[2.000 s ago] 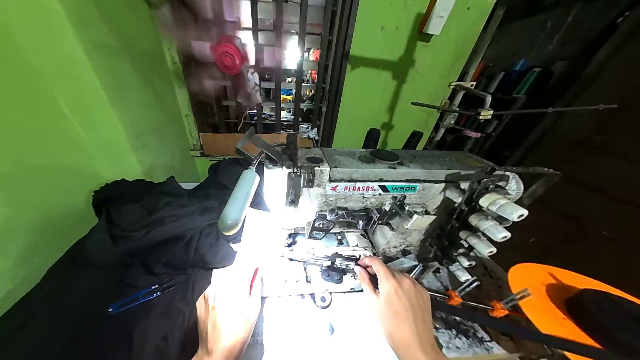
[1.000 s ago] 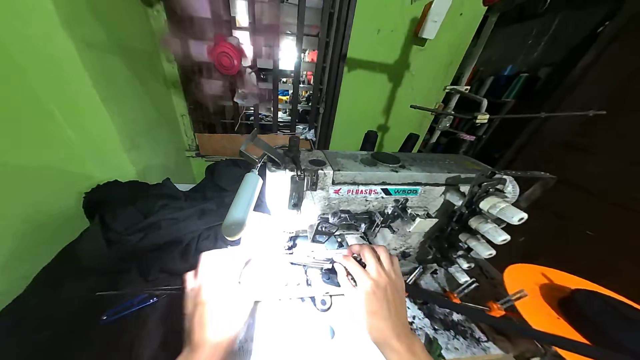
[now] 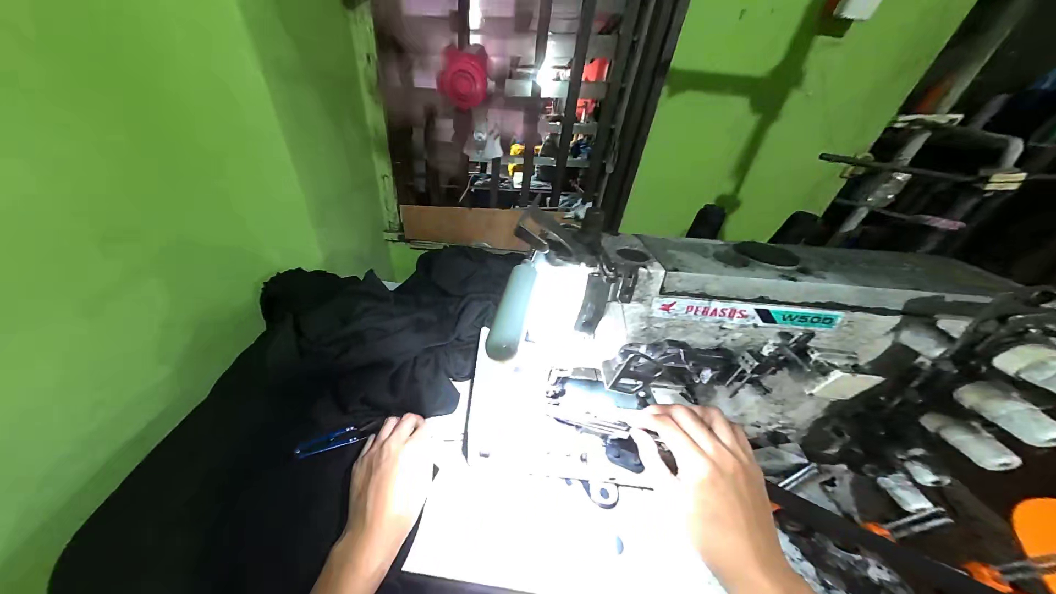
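Observation:
A Pegasus industrial sewing machine (image 3: 742,297) stands on the right, its needle area brightly lit by a lamp (image 3: 511,312). My right hand (image 3: 701,470) rests at the machine's front, fingertips on or beside the metal parts near the presser foot; whether it grips one is hidden. At the left edge of the white work plate, my left hand (image 3: 392,478) lies on the black fabric (image 3: 346,371), its fingertips near blue thread snips (image 3: 327,443). What is under those fingers cannot be told.
Several white tension knobs (image 3: 1002,412) stick out at the machine's right. Orange parts (image 3: 1035,528) lie at the lower right. Behind stand a barred window (image 3: 528,107) and green walls (image 3: 223,148); a metal thread stand (image 3: 924,165) is at the upper right.
My left hand has moved left, from the lit plate to the black fabric by the snips. My right hand stays at the machine's front. The view has shifted somewhat.

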